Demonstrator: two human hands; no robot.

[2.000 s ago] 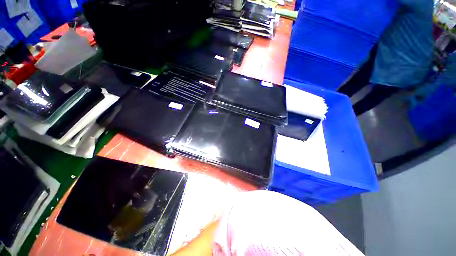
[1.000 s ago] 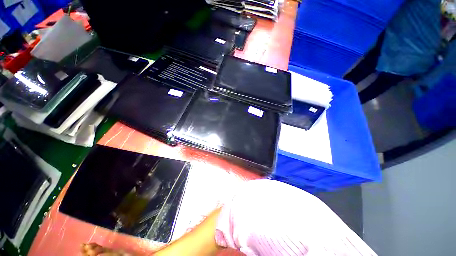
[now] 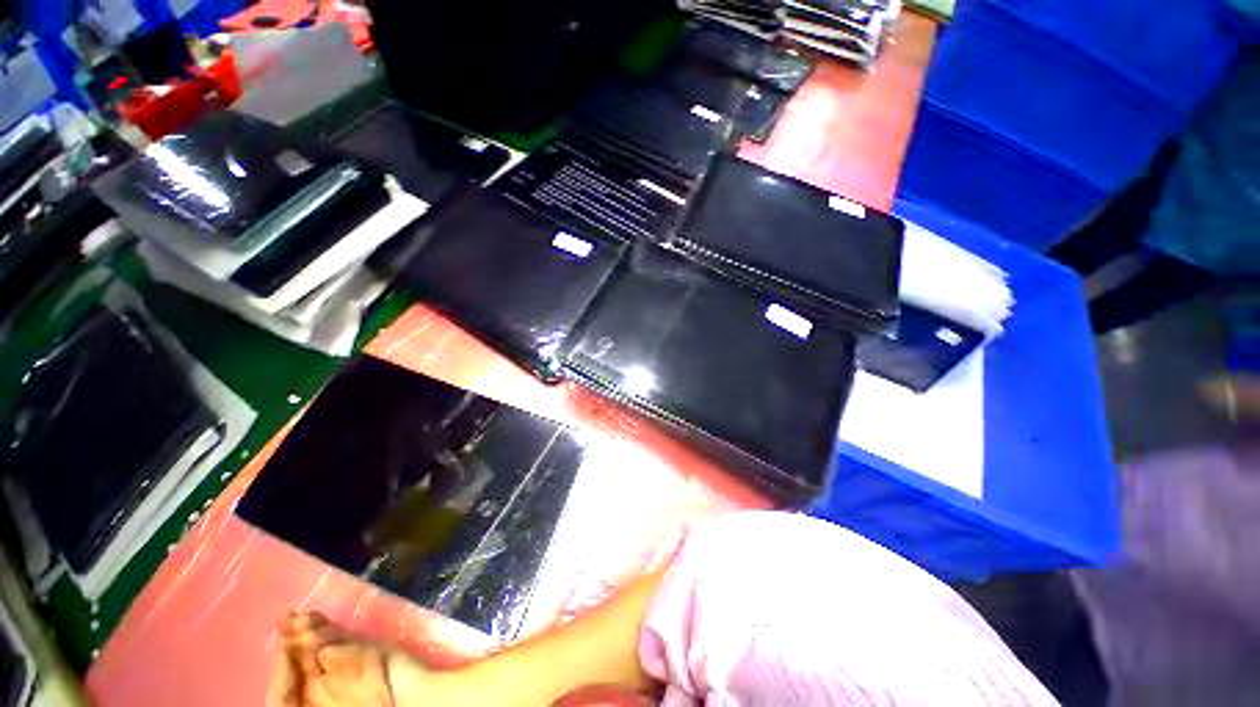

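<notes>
A glossy black rectangular panel [image 3: 401, 483] lies flat on the pink mat [image 3: 180, 594], with lamp and clear-film reflections at its right part. My right hand [image 3: 339, 666] rests on the mat just below the panel's near edge, apart from it, with loosely bent fingers and nothing in it; its lower part is cut off by the picture's edge. A pink striped sleeve covers that arm. A small patch of skin shows at the bottom edge beside the sleeve; I cannot tell what it is. My left hand is not identifiable.
Film-wrapped black stacks with white labels [image 3: 719, 352] lie behind the panel. A blue bin [image 3: 1050, 401] holds white sheets and a dark labelled unit. Mixed stacks [image 3: 277, 228] stand on the green mat at left. Blue bins are stacked behind. Other people's clothing shows at right.
The view has shifted, so the bench items appear farther right. My right hand has come into view from the bottom edge. A pinkish blurred garment now shows at the lower right. The panel stays on the mat.
</notes>
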